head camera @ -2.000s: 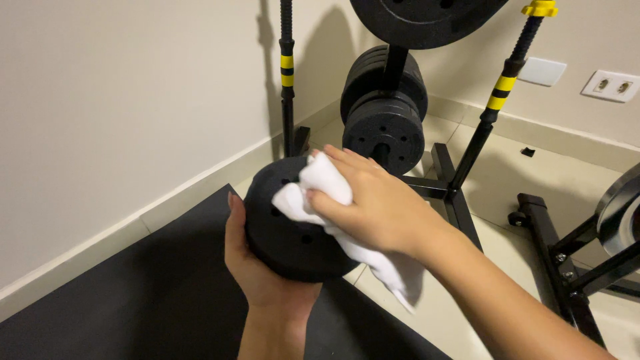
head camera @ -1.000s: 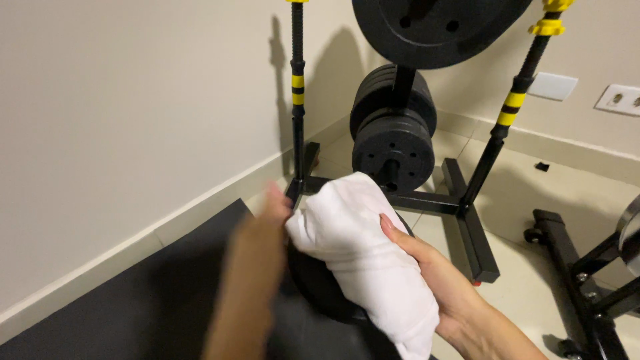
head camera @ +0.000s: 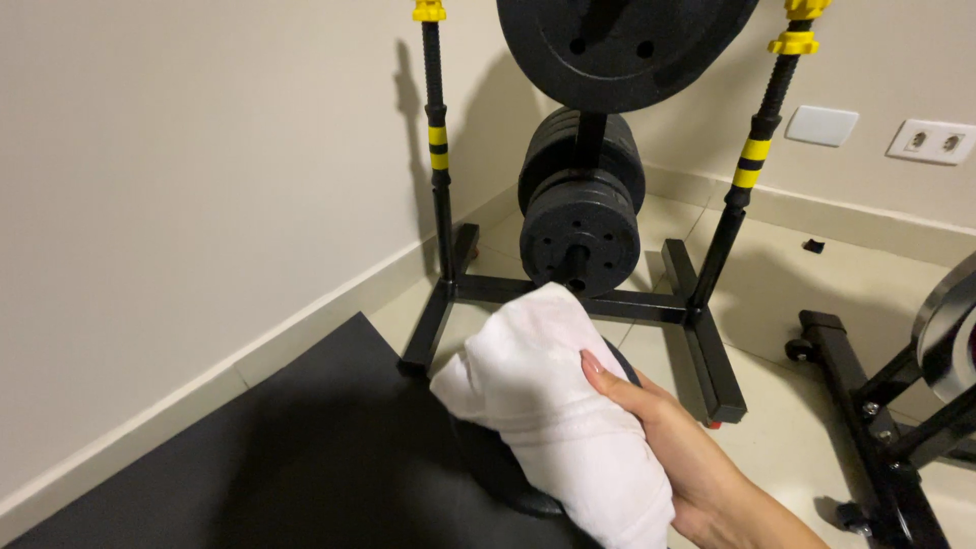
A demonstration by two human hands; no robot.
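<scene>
My right hand (head camera: 671, 435) grips a small black weight plate (head camera: 507, 473) at its right edge, with a white cloth (head camera: 564, 427) draped over the plate. The thumb presses on the cloth; the other fingers are hidden behind the plate. Most of the plate's face is covered, and its lower left rim shows. My left hand is out of view. Beyond the cloth, a stack of small black plates (head camera: 579, 229) hangs on a peg of the rack, and a larger black plate (head camera: 625, 61) is above it.
The black rack's foot (head camera: 717, 366) and crossbar (head camera: 633, 305) stand on the tiles ahead. A black mat (head camera: 335, 442) lies below, beside the left wall. At the right is a wheeled black frame (head camera: 862, 412). A small dark scrap (head camera: 813, 245) lies near the back wall.
My right hand was laying the cloth on the plate and now grips the plate's edge through it. My left hand has let go of the plate and left the view.
</scene>
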